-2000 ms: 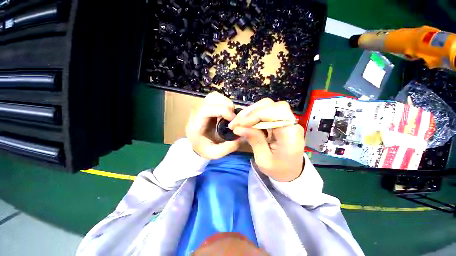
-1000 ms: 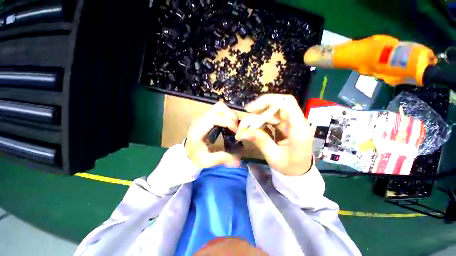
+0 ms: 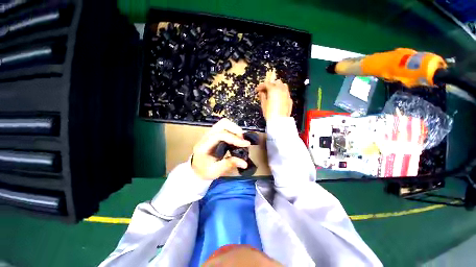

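Note:
My left hand (image 3: 216, 151) is closed around a black tube body (image 3: 239, 153), held end-on above the cardboard sheet. Black pieces also show beside its end, by the fingers. My right hand (image 3: 275, 98) is over the right part of the parts tray (image 3: 224, 123), its fingertips at the small black plastic fittings (image 3: 245, 88). Whether the fingertips hold a piece cannot be told. Larger black fittings (image 3: 177, 68) lie on the tray's left side.
The foam rack (image 3: 99, 114) with tubes stands at left. The cardboard sheet (image 3: 177, 148) lies below the tray. The orange electric screwdriver (image 3: 391, 65) hangs at upper right, above a labelled bag (image 3: 356, 93). The screw feeder (image 3: 339, 146) and crumpled bag (image 3: 417, 112) are at right.
My right hand has left the tube end and reached forward into the parts tray. My left hand still holds the tube body. The view has shifted, so the tray sits lower in it.

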